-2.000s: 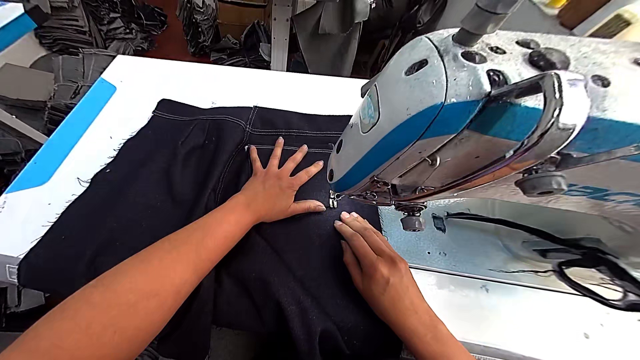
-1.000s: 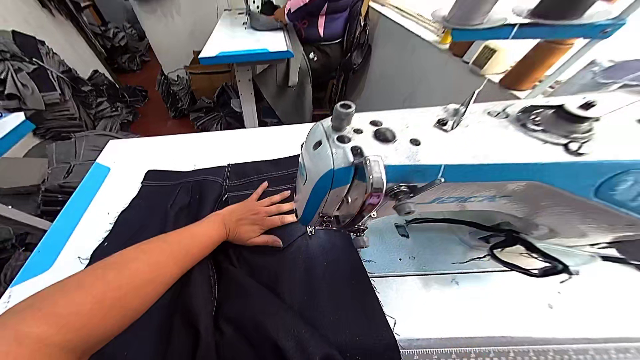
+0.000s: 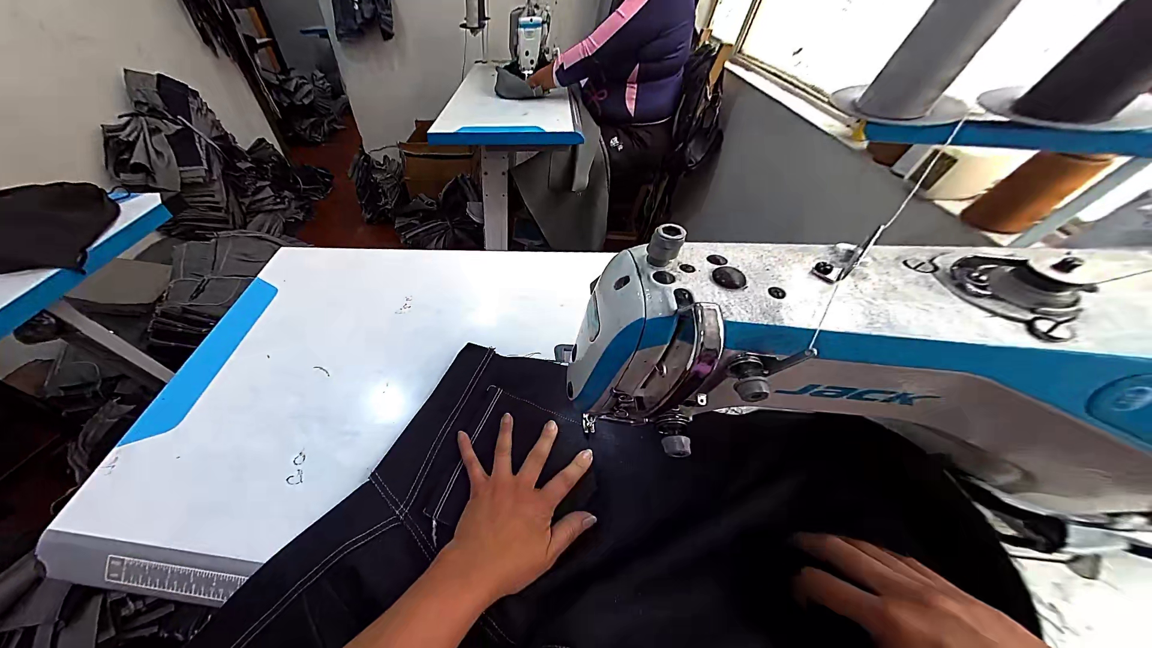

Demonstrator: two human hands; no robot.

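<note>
My left hand (image 3: 513, 513) lies flat with spread fingers on a dark denim garment piece (image 3: 666, 531), over a patch pocket outlined in pale stitching. Its fingertips are just left of and below the presser foot (image 3: 589, 423) of a Jack sewing machine (image 3: 684, 351), which rests at the pocket's edge. On the bunched cloth at the lower right is my right hand (image 3: 882, 585), somewhat blurred, fingers partly apart and holding nothing that I can see. The cloth passes under the machine's arm on the right.
The white table (image 3: 360, 360) has a blue corner and a ruler strip (image 3: 171, 576) at its front edge. Thread cones (image 3: 936, 63) stand at the upper right. Piles of cut cloth (image 3: 216, 171) lie at the left. A person (image 3: 639, 63) works at another sewing machine (image 3: 529, 40) behind.
The garment has been turned, and much of it now lies to the right, under the machine arm. My right hand, out of view a second ago, is back in view at the lower right. The view has shifted.
</note>
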